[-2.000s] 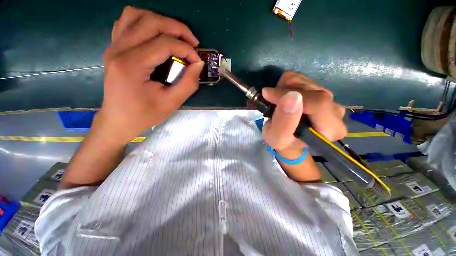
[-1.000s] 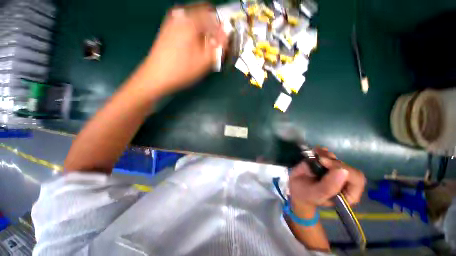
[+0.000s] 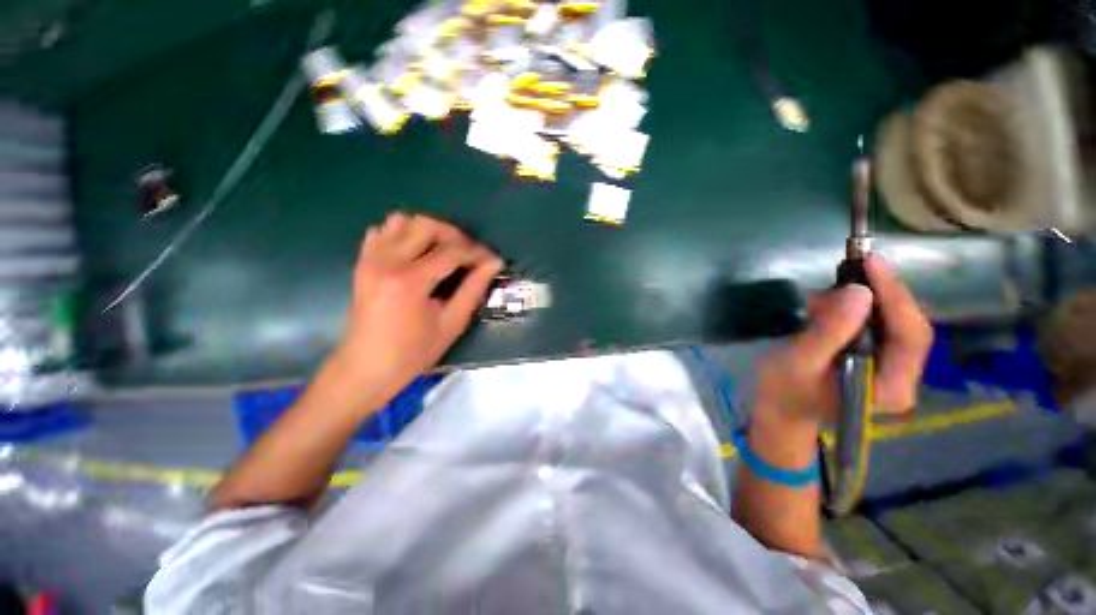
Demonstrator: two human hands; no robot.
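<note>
My left hand (image 3: pixel 415 288) is at the front of the green bench, its fingertips on a small device with a circuit board (image 3: pixel 506 298). The device lies against a small pale block (image 3: pixel 536 294). The image is blurred and the fingers hide the device's left part. My right hand (image 3: pixel 856 348) holds a soldering iron (image 3: pixel 859 216) upright like a pen, its tip pointing away beside the round tan container (image 3: pixel 962 156). A heap of silver-white pouch cells with yellow edges (image 3: pixel 523 90) lies beyond my left hand.
Solder wire (image 3: pixel 228 180) curves across the left of the bench (image 3: pixel 697 204). Another small dark device (image 3: pixel 156 192) lies at far left, near stacked trays (image 3: pixel 36 216). A thin stick with a pale end (image 3: pixel 790 114) lies beyond, right of the cells.
My left hand has come back from the cell heap to the bench's front, now at a device by the pale block. My right hand has swung the iron upright, to the right, beside the tan container.
</note>
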